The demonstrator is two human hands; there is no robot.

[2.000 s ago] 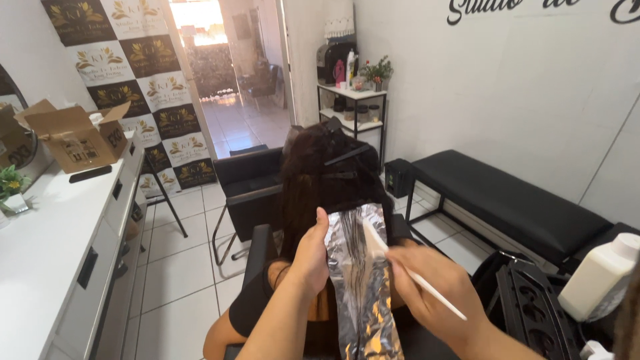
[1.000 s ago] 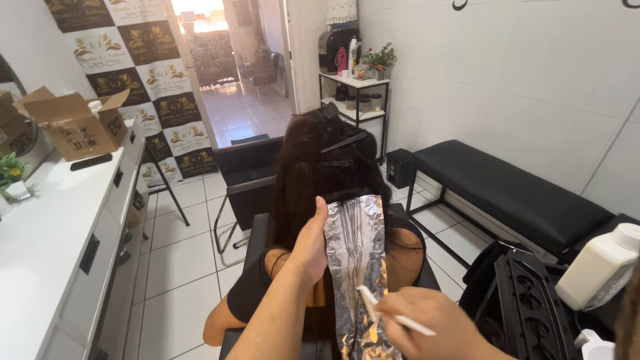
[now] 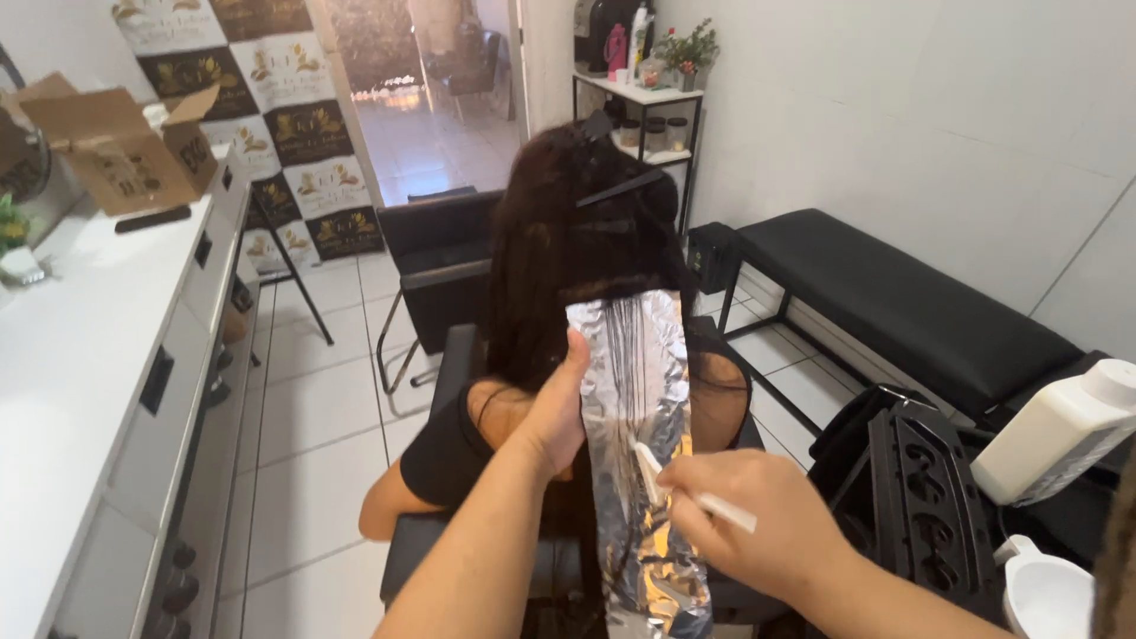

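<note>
A seated person with long dark hair [image 3: 541, 257] has their back to me, with dark sectioning clips [image 3: 621, 188] in the hair. A long aluminium foil strip [image 3: 661, 355] hangs from the back of the head, with thin strands of hair lying along it. My left hand [image 3: 564, 413] holds the foil's left edge, thumb on top and fingers hidden behind. In my right hand [image 3: 754, 515] is a white tint brush [image 3: 726, 512], its head against the strands midway down the foil.
A white counter [image 3: 80, 328] with an open cardboard box [image 3: 133, 160] runs along the left. At right are a black bench [image 3: 905, 302], a black trolley tray [image 3: 932, 497], a white bottle [image 3: 1056, 435] and a white bowl [image 3: 1047, 590]. A black chair [image 3: 444, 266] stands ahead.
My right hand with the brush was near the top of the foil two seconds ago and lower down it one second ago. My left hand has kept its hold on the foil's edge.
</note>
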